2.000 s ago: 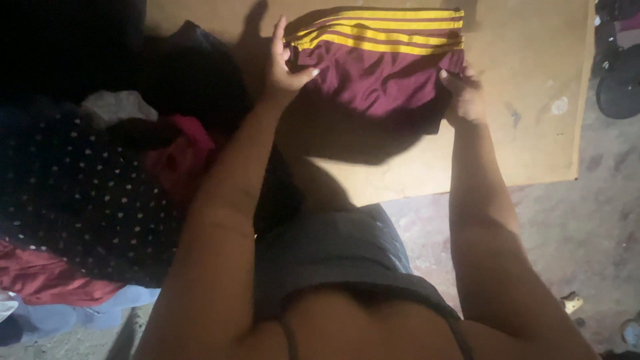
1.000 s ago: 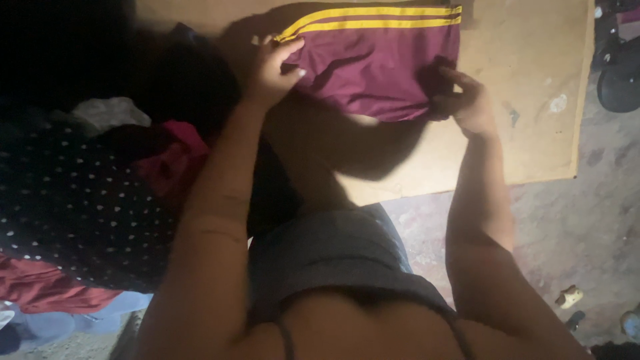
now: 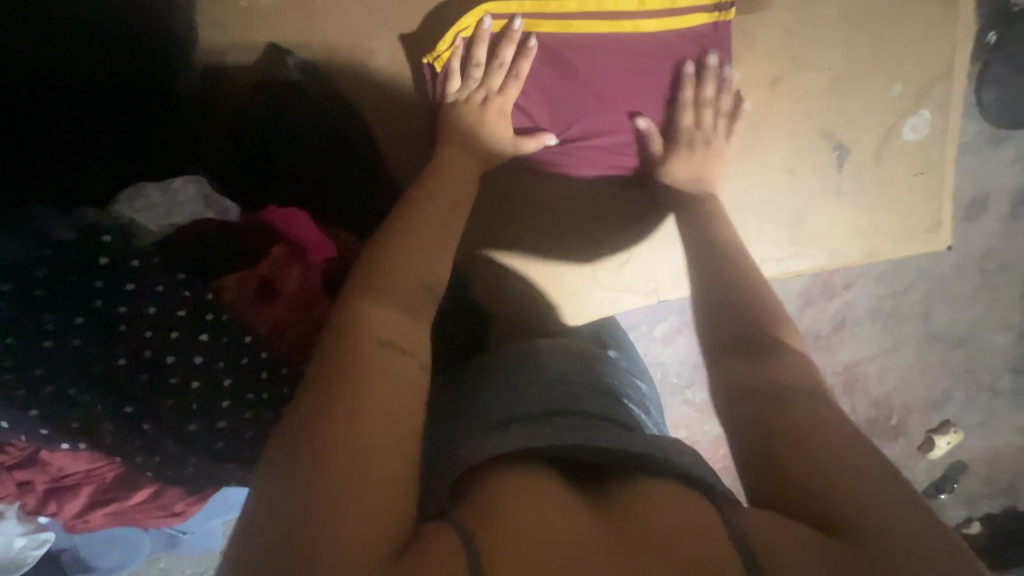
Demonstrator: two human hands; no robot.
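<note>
A maroon garment with yellow stripes [image 3: 596,96] lies folded on a tan board-like surface [image 3: 848,160], its striped edge at the top of the view. My left hand [image 3: 484,112] rests flat on the garment's left part, fingers spread across the stripes and thumb pointing right. On the garment's right part lies my right hand [image 3: 696,128], palm down with the fingers apart. Neither hand grips the cloth. Shadow covers the board just below the garment.
At the left is a heap of clothes, with a dark white-dotted cloth [image 3: 144,344], a pink cloth [image 3: 300,232] and a red cloth [image 3: 88,484]. Small objects, one pale [image 3: 942,438], lie on the floor [image 3: 856,344] at the lower right. The board's right edge borders the floor.
Two seconds ago both hands held the garment at its sides, with more yellow stripes showing. Now the hands lie flat on it with fingers spread, and the cloth looks smoother.
</note>
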